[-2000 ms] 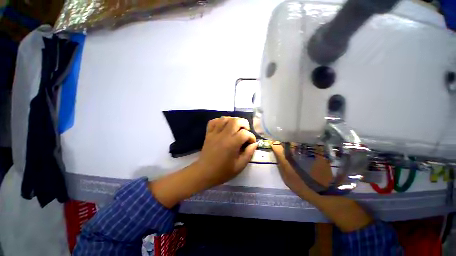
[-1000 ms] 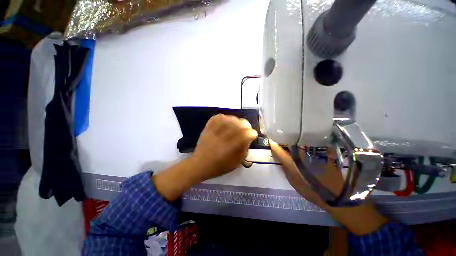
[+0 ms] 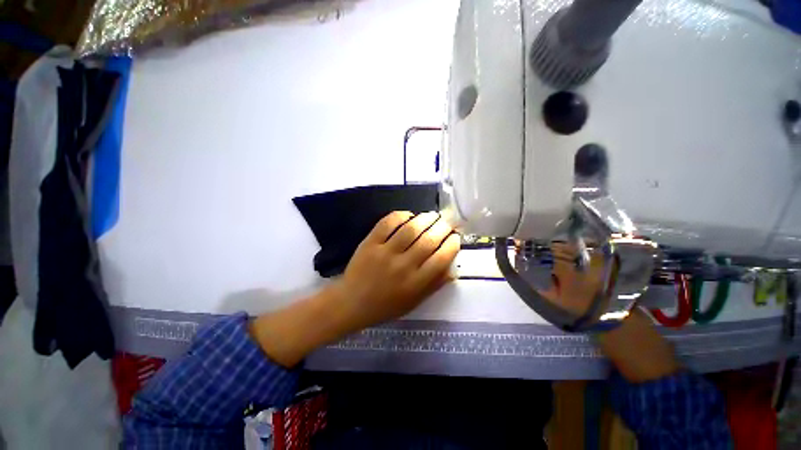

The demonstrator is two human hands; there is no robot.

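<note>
A dark collar piece (image 3: 351,211) lies flat on the white table with its slanted end to the left and its right end at the needle area. My left hand (image 3: 404,259) presses on its right part, fingers together, close to the sewing machine head (image 3: 492,123). The fingertips and needle are hidden behind the hand and the head. My right hand (image 3: 580,277) is right of the needle area, partly behind the shiny curved guard (image 3: 628,281). Whether it holds anything cannot be seen.
Red-handled scissors (image 3: 674,303) with a green loop (image 3: 710,303) lie at the right. Dark cut pieces (image 3: 66,220) hang at the left edge beside a blue patch (image 3: 109,158). A ruler strip (image 3: 422,341) runs along the front edge. A red basket (image 3: 300,424) is below.
My right hand has moved right, away from the needle area and behind the guard. My left hand stays on the dark piece, its fingers now flatter and reaching to the machine head.
</note>
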